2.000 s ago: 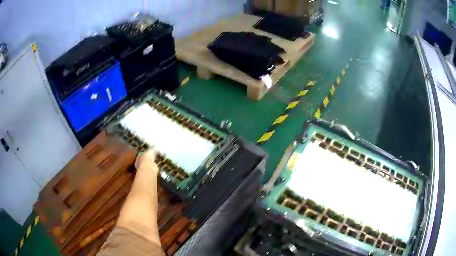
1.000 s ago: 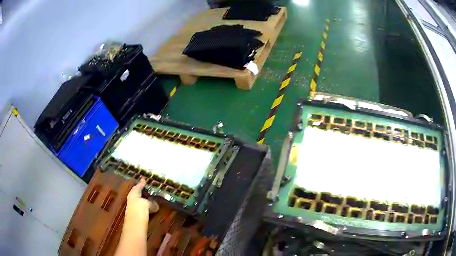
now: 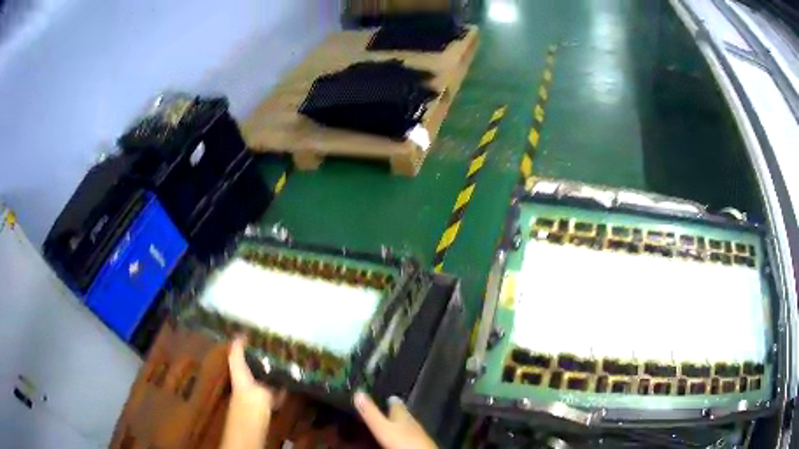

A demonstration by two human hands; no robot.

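Note:
A solder carrier point(image 3: 289, 302) with a green frame, bright pale centre and rows of brown-gold openings lies at the left on a pile of carriers or fixtures. My left hand point(image 3: 250, 395) is at its near long edge, fingers on the rim; the rest of the grip is hidden under the edge. My right hand point(image 3: 394, 425) is low in the picture at the carrier's near right corner, thumb and finger apart; whether it touches is unclear. A second, similar carrier point(image 3: 635, 302) lies at the right, with no hand on it.
Brown-orange slotted fixtures point(image 3: 162, 386) are piled below the left carrier, a black-topped cart point(image 3: 425, 338) beside it. Blue point(image 3: 136, 263) and black bins point(image 3: 206, 167) stand by the wall. A pallet point(image 3: 289, 131) with black sheets is behind. A white-edged bench or line point(image 3: 758, 114) runs along the right.
My right hand has come into view at the left carrier's near right corner. My left hand stays at the near edge. The view has shifted, and both carriers appear somewhat differently placed.

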